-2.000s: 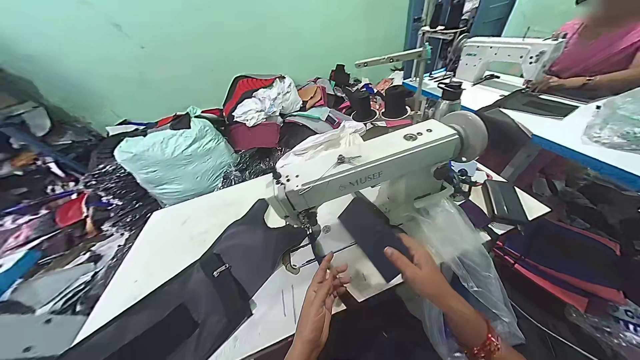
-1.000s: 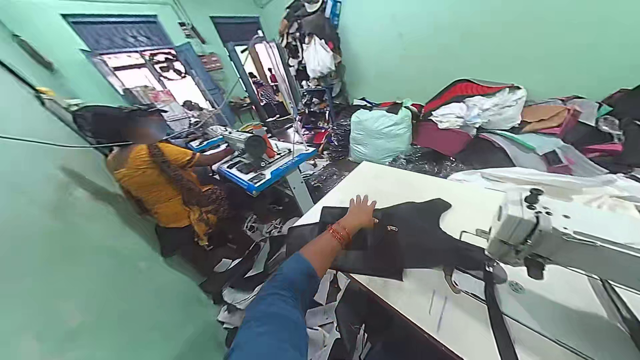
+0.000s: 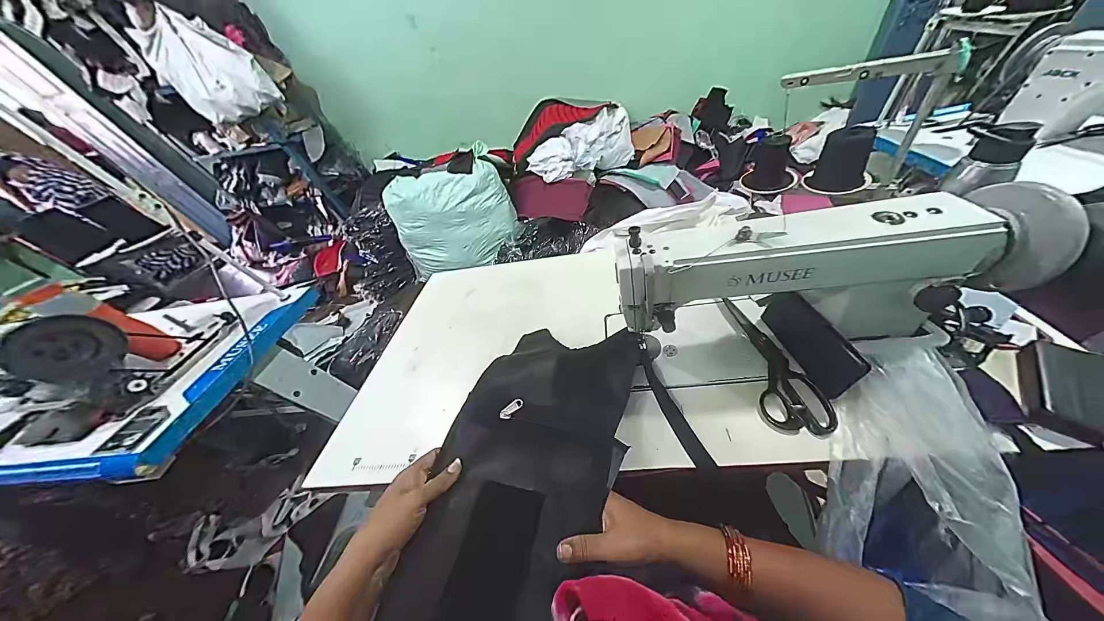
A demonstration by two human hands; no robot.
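Both hands hold a black fabric piece point(image 3: 535, 448) with a metal zipper pull point(image 3: 511, 409). My left hand point(image 3: 410, 500) grips its left edge, thumb on top. My right hand point(image 3: 625, 535) grips its right edge, thumb on top and fingers hidden beneath. The far corner of the fabric lies at the needle area of a white Musee sewing machine point(image 3: 811, 250). A narrow black strip point(image 3: 677, 414) runs from there to the table's front edge. Black-handled scissors point(image 3: 789, 392) lie under the machine arm, beside a folded dark fabric piece point(image 3: 815, 345).
The white sewing table point(image 3: 397, 371) carries the machine. Clear plastic point(image 3: 931, 483) hangs at its front right. Behind stand a pale green bag point(image 3: 453, 216), heaped cloth and black thread cones point(image 3: 843, 162). Another machine table with a blue edge point(image 3: 250, 345) is at the left.
The black fabric, flat on the table under one hand a second ago, is now held by both hands and its near part extends past the front edge. The view has swung back to the right.
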